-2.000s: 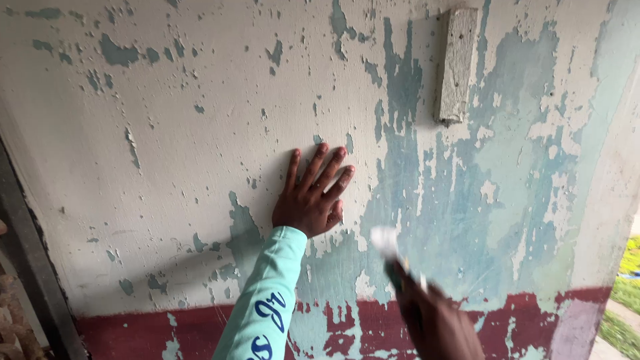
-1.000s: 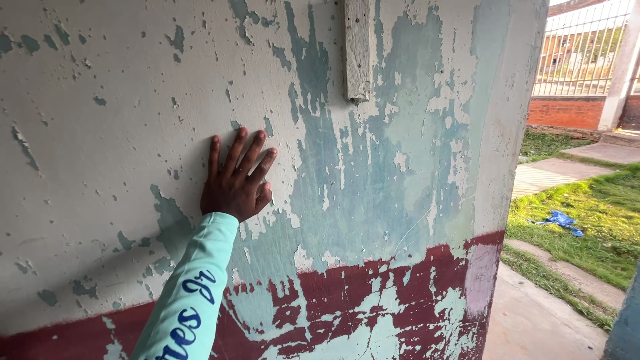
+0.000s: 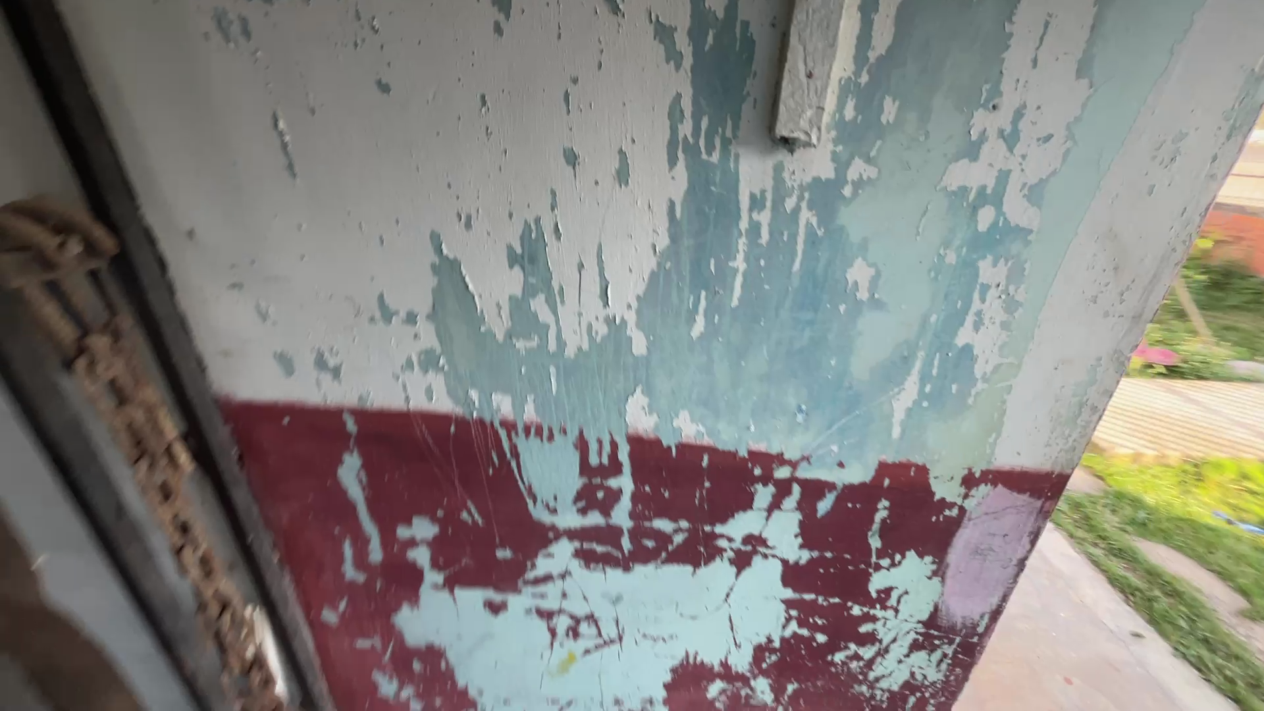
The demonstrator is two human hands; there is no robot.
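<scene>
Neither of my hands shows in the head view now. A painted wall (image 3: 553, 257) fills most of the view. Its upper part is off-white paint, flaked away in patches that bare blue-green paint beneath. Along the lower part runs a dark red painted band (image 3: 365, 494), with large pale turquoise patches where the red is gone. A short whitish strip (image 3: 812, 79), rough on its surface, is fixed upright on the wall near the top.
At the left stands a dark frame (image 3: 148, 257) beside a brown, rope-like or chain-like hanging (image 3: 138, 405), blurred. Past the wall's right edge lie a pale paved floor (image 3: 1066, 612), a path (image 3: 1175, 420) and grass (image 3: 1126, 553).
My left hand, flat on the wall in both earlier frames, is out of view. My right hand, with a blurred tool two seconds ago, is also out of view. The view has shifted.
</scene>
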